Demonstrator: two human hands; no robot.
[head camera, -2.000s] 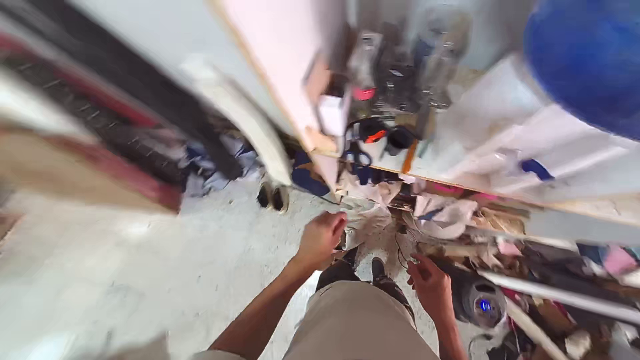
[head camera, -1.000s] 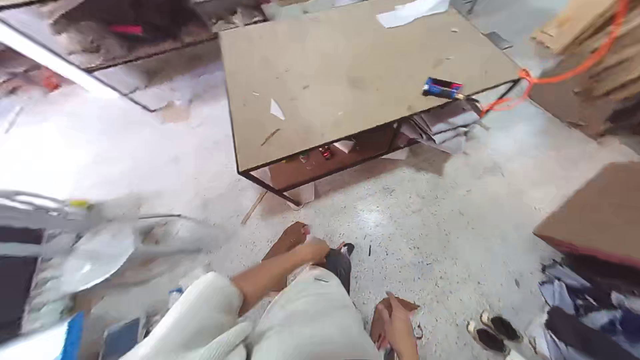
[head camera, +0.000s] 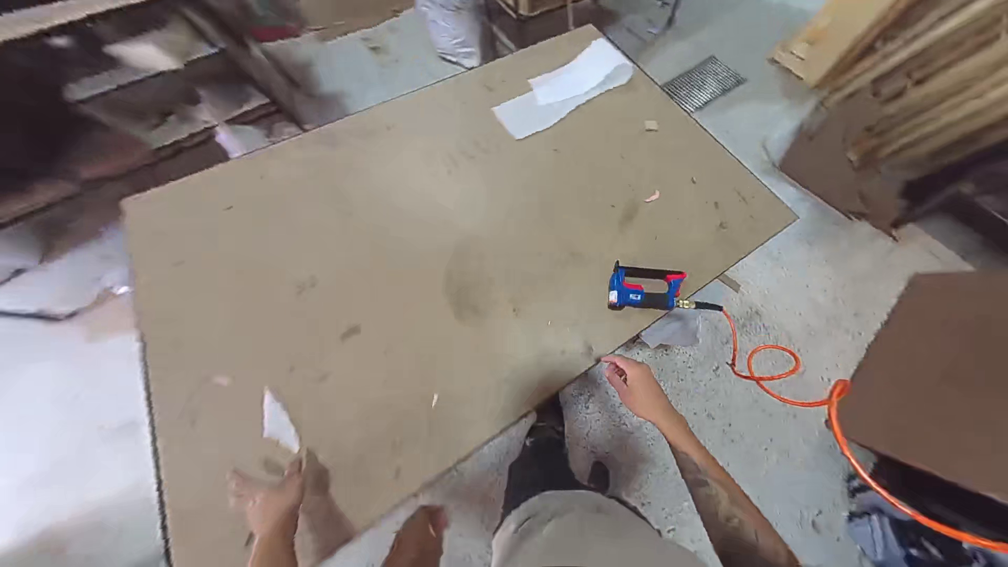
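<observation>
My left hand (head camera: 272, 500), slightly blurred, is over the near left of the large brown tabletop (head camera: 394, 276). Its fingers are apart, close to the lower tip of a white scrap (head camera: 279, 421); a brown patch beside the hand is unclear. At the tabletop's near edge is my right hand (head camera: 636, 387), one fingertip by the edge and the other fingers curled; the inside of that hand is hidden. Beyond it, a blue and black pneumatic stapler (head camera: 646, 288) lies on its side near the edge, joined to an orange air hose (head camera: 776, 346).
A curled white sheet (head camera: 563, 90) lies at the table's far end, with small scraps nearer. The hose runs down to the floor and over a brown box-like block (head camera: 933, 378) at right. Wooden boards (head camera: 929, 79) stand far right, cluttered shelves (head camera: 173, 102) far left. A metal grate (head camera: 703, 83) is beyond.
The view has swung from a cluttered shelf to the table, which is now much closer. My left hand, near my body a second ago, is now over the tabletop; my right is at its edge.
</observation>
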